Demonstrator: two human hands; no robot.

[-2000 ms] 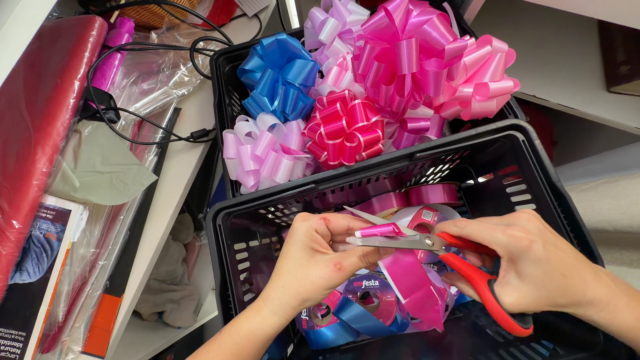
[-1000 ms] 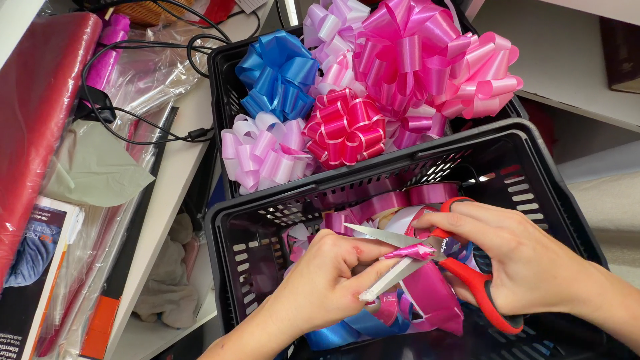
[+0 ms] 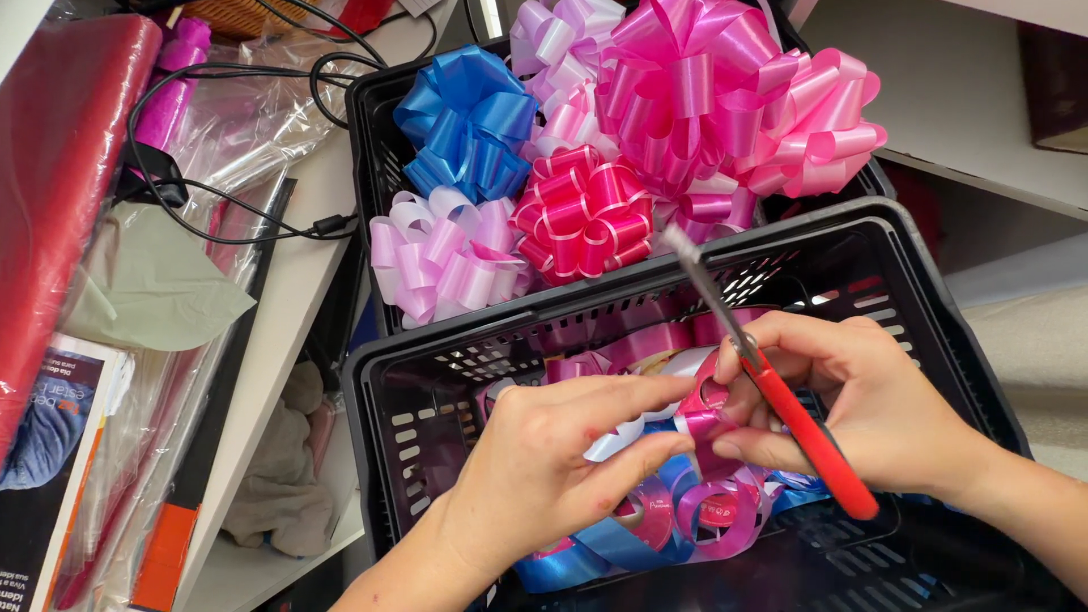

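Note:
My right hand [image 3: 816, 399] holds red-handled scissors [image 3: 799, 425], whose blades point up and left over the basket rim. Between its thumb and fingers is the end of a magenta ribbon [image 3: 707, 423]. My left hand [image 3: 578, 450] is just left of that ribbon, thumb and forefinger apart, its fingertips close to it; whether they touch it I cannot tell. Below both hands, rolls of blue ribbon [image 3: 629, 544] and pink ribbon [image 3: 738, 520] lie in a black plastic basket [image 3: 527, 327]. The lower fingers of my left hand are hidden.
Behind, a second black basket [image 3: 367, 170] holds a blue ribbon bow [image 3: 467, 123], a red bow [image 3: 585, 212] and several pink and lilac bows [image 3: 688, 85]. On the left lie a red wrapped roll [image 3: 59, 170], clear plastic film, black cables [image 3: 246, 72] and printed packaging [image 3: 51, 450].
The scissors, earlier with their blades across the ribbon between the hands, have swung upward in my right hand. My left thumb and forefinger, earlier closed on the ribbon, are now apart.

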